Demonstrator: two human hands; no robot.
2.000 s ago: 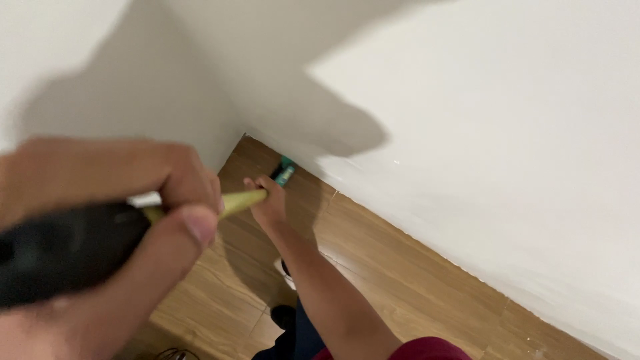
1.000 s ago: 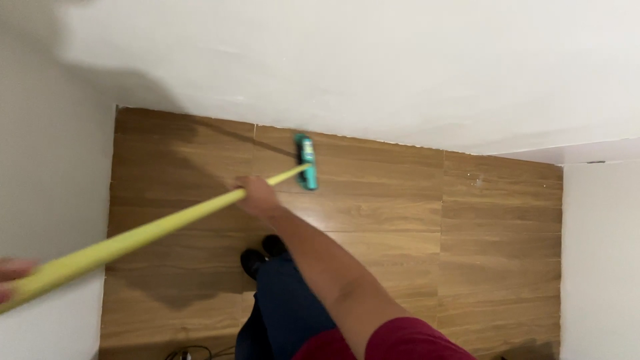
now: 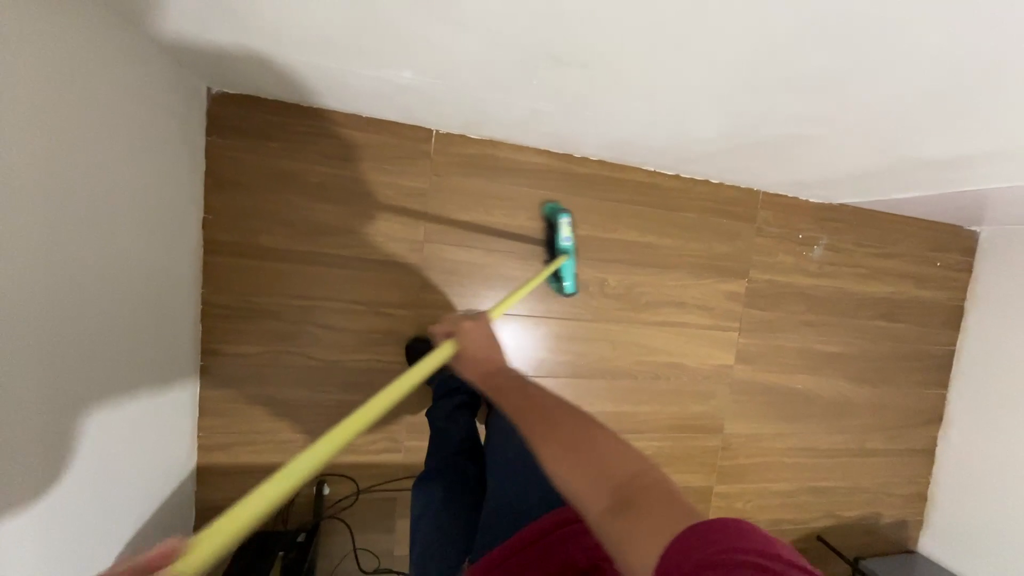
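Note:
A push broom with a long yellow handle (image 3: 364, 416) and a teal head (image 3: 565, 248) slants across the view, its head on the wood-look floor (image 3: 640, 336). My right hand (image 3: 472, 344) is closed around the handle partway down, above my legs. At the bottom left edge, my left hand (image 3: 148, 558) is at the upper end of the handle; only part of it shows, and it appears to grip there. The bristles are mostly hidden under the head.
White walls (image 3: 560, 72) border the floor at the back, left and right. Black cables (image 3: 352, 500) and a dark object (image 3: 272, 552) lie at the bottom left. A grey item (image 3: 904, 564) stands at the bottom right. Small white specks (image 3: 814, 244) dot the floor near the back wall.
The broom head has moved from the left corner along the back wall, then away from that wall toward my feet. My left hand has gone from large in view to the bottom left edge.

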